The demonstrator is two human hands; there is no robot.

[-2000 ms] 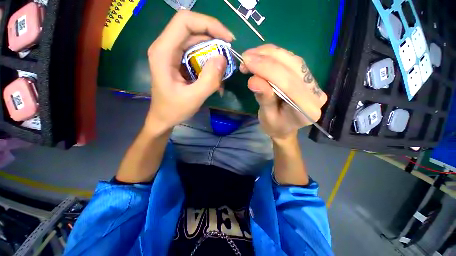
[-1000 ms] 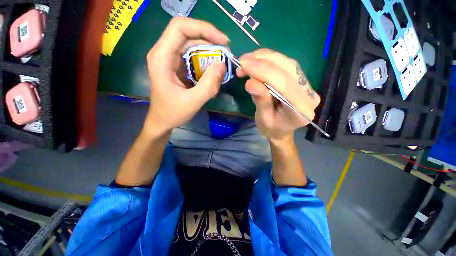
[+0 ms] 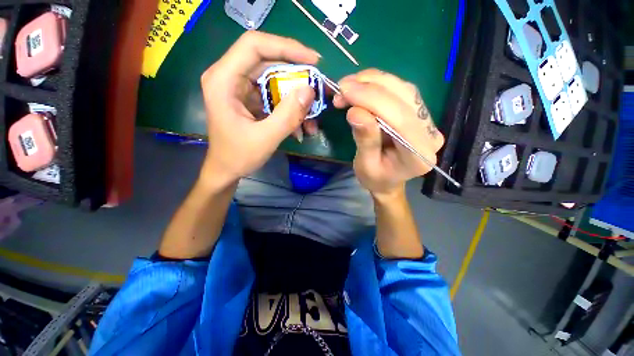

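Observation:
My left hand (image 3: 240,118) holds a small open watch housing (image 3: 320,104) with a pale rim over the green mat. A yellow-gold battery (image 3: 279,85) with a white label lies inside it, and my left thumb rests on it, hiding part. My right hand (image 3: 389,125) grips slim silver tweezers (image 3: 416,151). Their tip is at the upper right edge of the housing; whether it touches cannot be told. The tweezers' rear end points down to the right.
A thin tan stick (image 3: 325,32), a white part (image 3: 337,8) with dark squares and a grey unit (image 3: 249,10) lie on the mat (image 3: 410,42). A yellow sheet (image 3: 167,31) is at left. Black foam trays (image 3: 82,90) flank the mat. A light-blue sheet (image 3: 544,52) lies on the right tray.
The housing in my left hand has shifted slightly down and turned a little more level. My right hand with the tweezers stays at its right edge. The view has shifted slightly.

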